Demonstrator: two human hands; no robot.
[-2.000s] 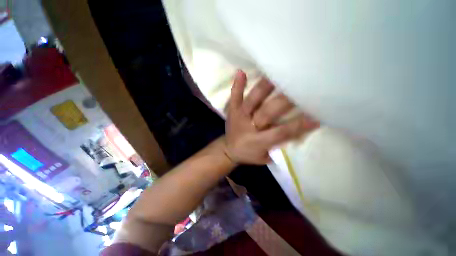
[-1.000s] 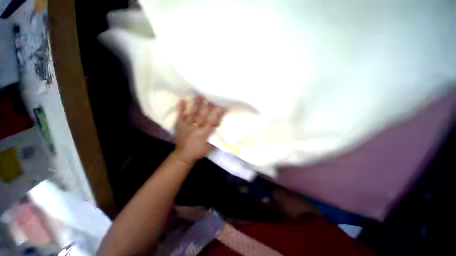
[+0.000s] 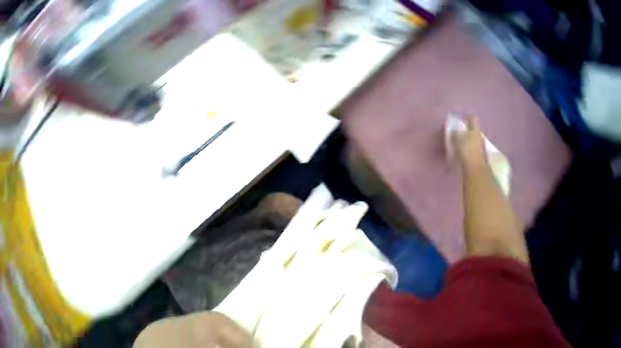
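A folded, limp cream cloth bundle hangs over my lap at bottom centre. My left hand is at the bottom edge, partly cut off, closed on the left end of the bundle; its fingertips are hidden. My right hand reaches forward over the dusty-pink panel, its blurred fingers closed on a small cream piece that shows on both sides of the hand.
The white sewing table is at left, with the blurred machine at its back. A white sheet overhangs the table corner. Yellow tape covers the left end. A dark gap lies between table and panel. Blue material shows below the panel.
The view has swung to the table and pink panel. The large cloth that filled the view is gone from there; a gathered bundle now lies low in front. My right arm now reaches over the panel.
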